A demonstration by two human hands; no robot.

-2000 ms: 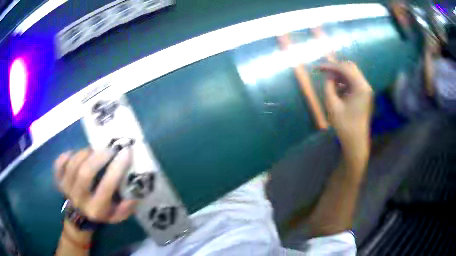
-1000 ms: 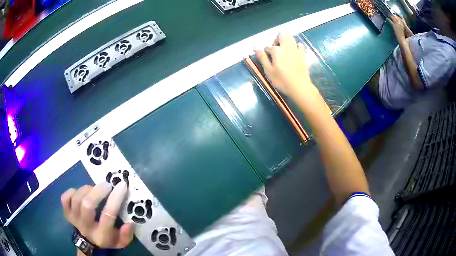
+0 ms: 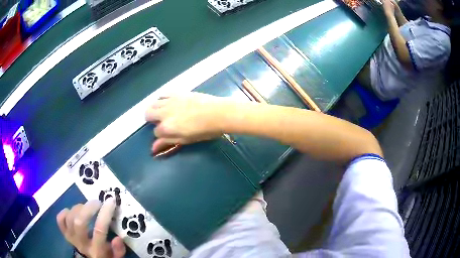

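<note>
A silver four-opening housing (image 3: 121, 207) lies slanted on the green bench top at the lower left. My left hand (image 3: 93, 227) rests at its left edge, fingers spread, with whitish-covered fingertips over the second opening; I see nothing gripped in it. My right hand (image 3: 181, 123) is over the bench near the white rail, its fingers curled. A thin copper-coloured ring piece (image 3: 168, 150) shows at its lower fingertips; the rest is hidden by the hand. Copper-coloured rods (image 3: 288, 79) lie on clear plastic sheet at the right, one partly behind my right forearm.
Beyond the white rail (image 3: 222, 65), a green conveyor (image 3: 186, 30) carries spaced housings (image 3: 120, 61). A dark machine with purple light stands at the left. Blue (image 3: 39, 14) and red (image 3: 11, 45) bins are at the top left. A seated person (image 3: 413, 55) works at the right beside a dark parts tray.
My right hand has moved left from the copper rods with a copper-coloured piece at its fingertips. The rods now lie apart. My left hand stays at the housing. The view has shifted somewhat.
</note>
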